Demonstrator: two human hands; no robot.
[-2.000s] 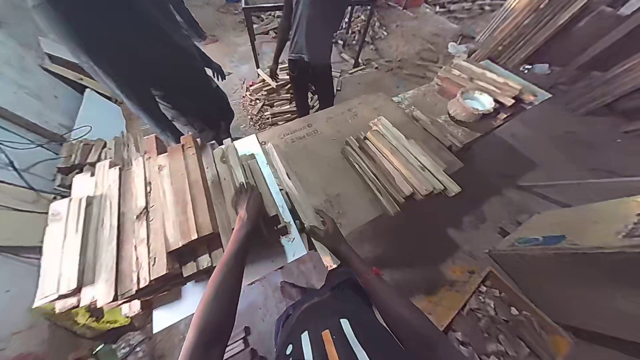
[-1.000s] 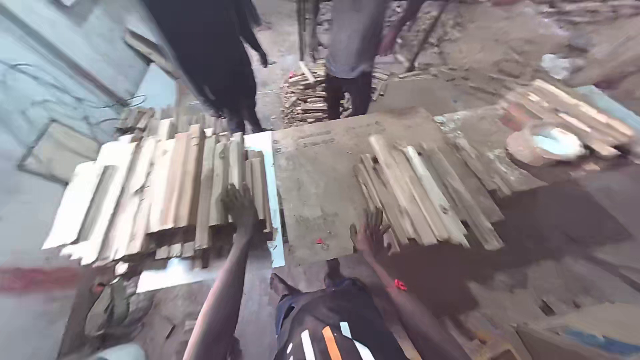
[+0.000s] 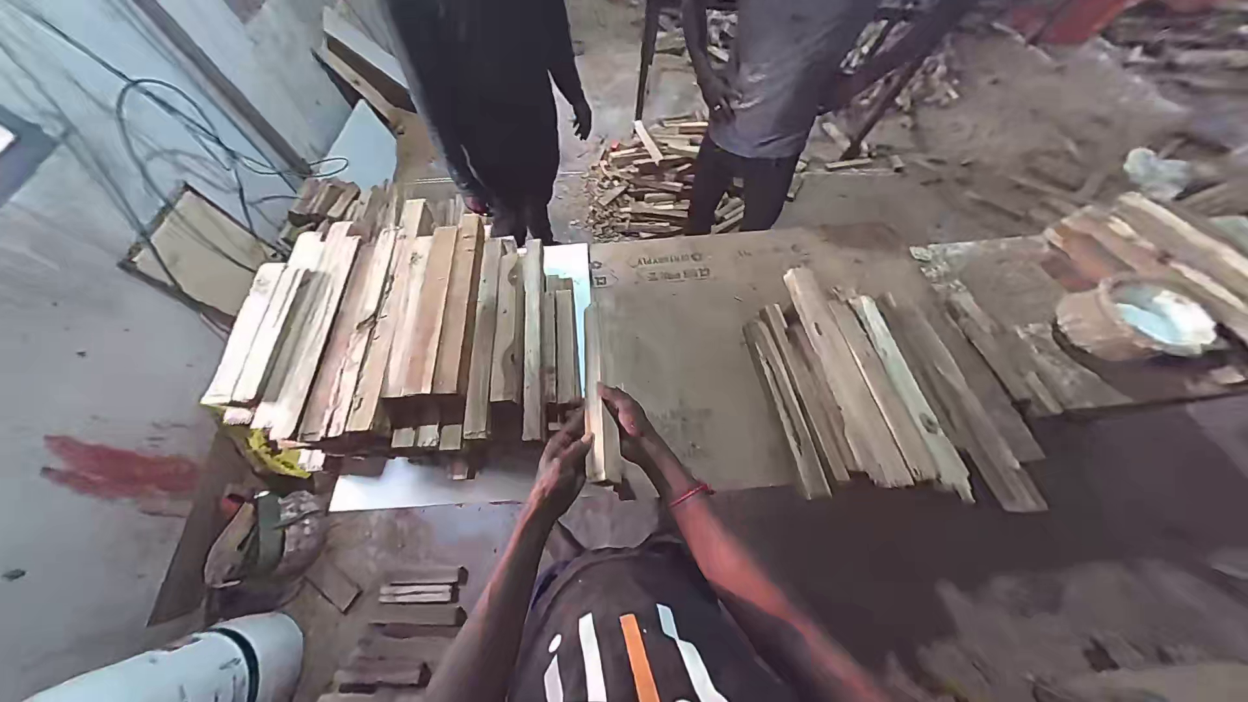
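Note:
A wooden strip (image 3: 602, 419) is gripped between my left hand (image 3: 565, 458) and my right hand (image 3: 632, 426), pointing away from me over the tabletop. To its left, a stacked row of wooden strips (image 3: 419, 322) lies side by side, the nearest ones close to my left hand. On the right, a looser group of wooden strips (image 3: 863, 390) rests on the plywood board (image 3: 682, 341). A white sheet (image 3: 409, 487) shows beneath the left stack. My right wrist wears a red band.
Two people (image 3: 507, 107) (image 3: 780, 88) stand beyond the table by a heap of wood offcuts (image 3: 648, 190). A bowl with pale contents (image 3: 1136, 317) sits at the table's right. Cables (image 3: 210, 146) hang along the left wall. Short wood pieces (image 3: 414, 614) lie on the floor.
My hands were apart, one at the left stack and one near the right group; they have come together on one wooden strip between the two groups.

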